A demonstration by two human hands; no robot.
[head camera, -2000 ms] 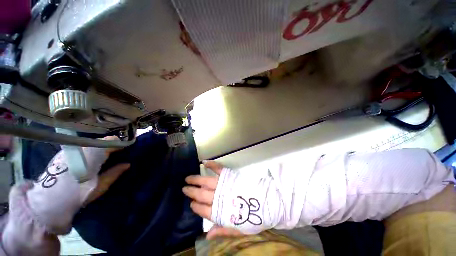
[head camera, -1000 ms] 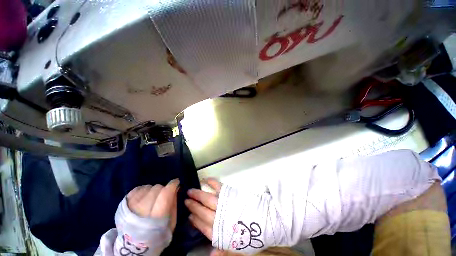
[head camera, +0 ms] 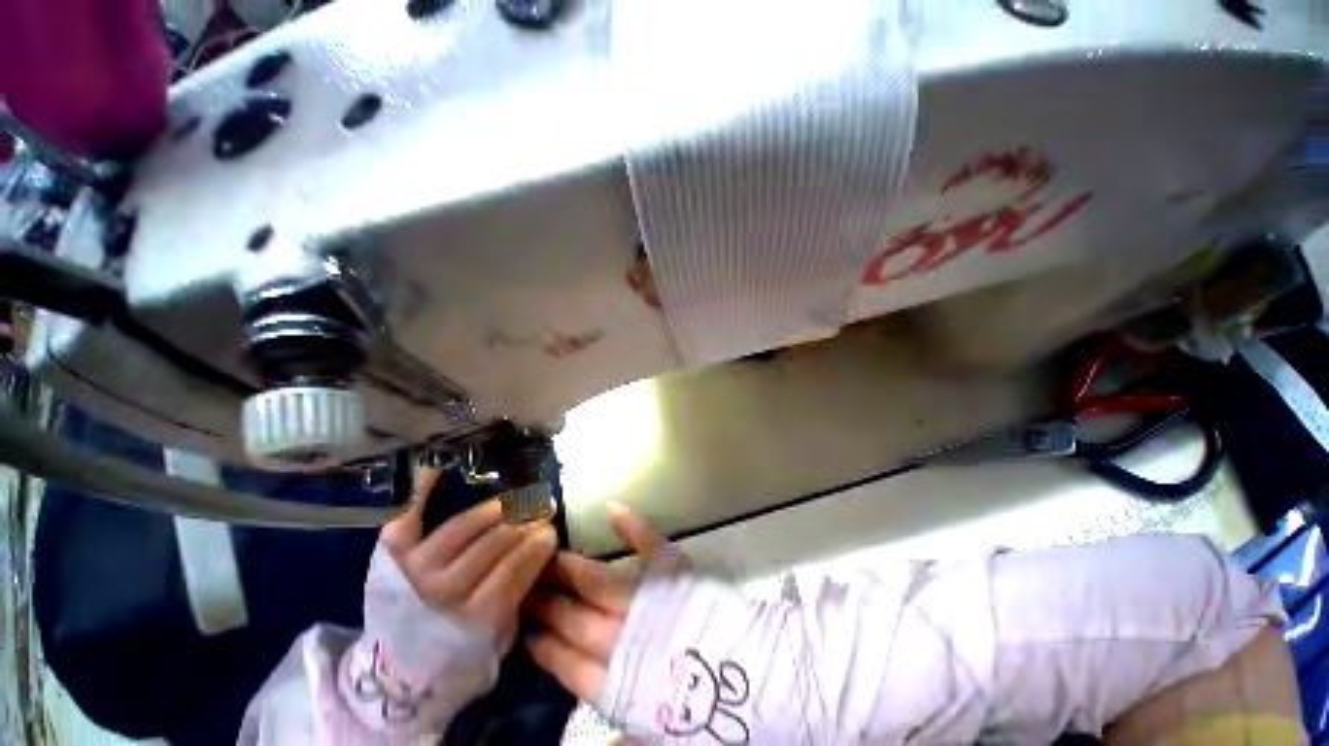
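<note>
The dark navy garment piece (head camera: 131,583) lies left of and below the needle area of the white sewing machine (head camera: 481,277). My left hand (head camera: 469,561) is on the cloth just below the machine's head, fingers pointing up towards the needle area. My right hand (head camera: 590,612) lies right beside it at the cloth's right edge, its fingertips close to my left hand's. Both hands appear to hold the cloth, but the fingertips' grip is partly hidden. The presser foot is hidden.
Fabric scissors (head camera: 1130,437) with black and red handles lie right on the machine bed (head camera: 802,423). A white ribbed band (head camera: 773,190) drapes over the head. A pink thread cone (head camera: 88,73) is at upper left. A blue crate (head camera: 1294,576) shows at the right edge.
My left hand has moved from the left side of the cloth to beside my right hand, then up under the head. The camera view has shifted, showing more of the machine's top.
</note>
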